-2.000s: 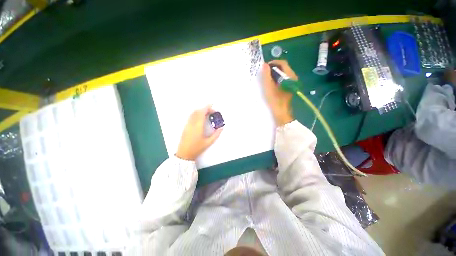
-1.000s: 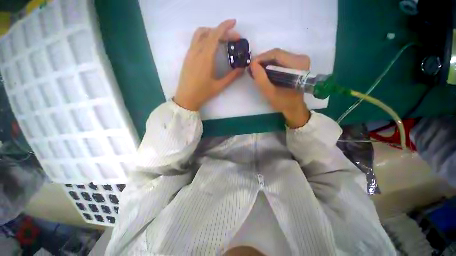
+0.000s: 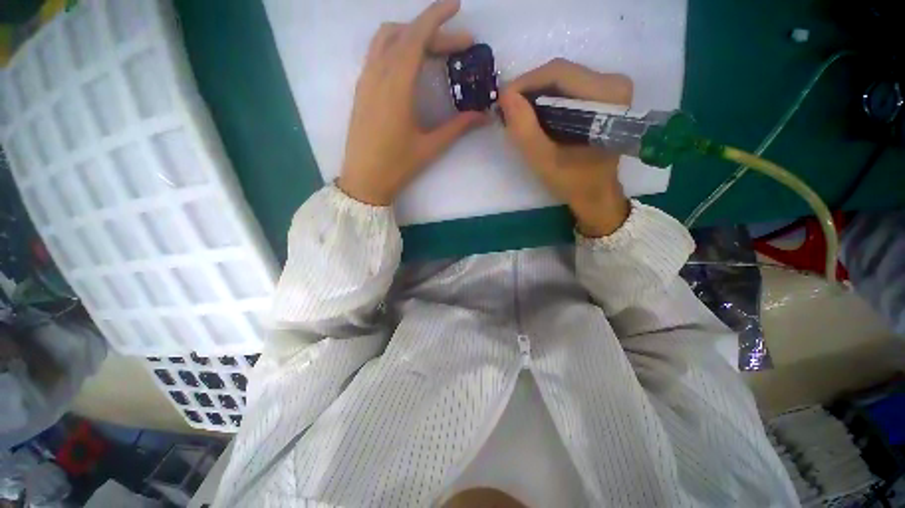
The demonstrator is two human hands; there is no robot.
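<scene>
My left hand (image 3: 397, 104) holds a small black housing (image 3: 472, 78) between thumb and fingers over the white work paper (image 3: 327, 60). Small metallic details show on the housing's near face. My right hand (image 3: 576, 129) holds the dark dispensing syringe (image 3: 595, 124) like a pen, with its front end at the housing's right edge. The needle tip is too small to make out; fingers hide part of it. A green adapter (image 3: 670, 140) sits at the syringe's rear, and a yellowish air hose (image 3: 784, 174) curves from it to the right.
A white blister tray (image 3: 213, 179) with empty-looking pockets stands at left. Below it is a tray with black housings (image 3: 203, 382). The green bench mat (image 3: 754, 89) continues right, with a thin pale line. A shiny black bag (image 3: 732, 298) lies below the bench edge.
Since two seconds ago, the view has tilted down and my right hand has brought the syringe from the paper's right edge to the housing. Over the last second the hands barely change relative to each other.
</scene>
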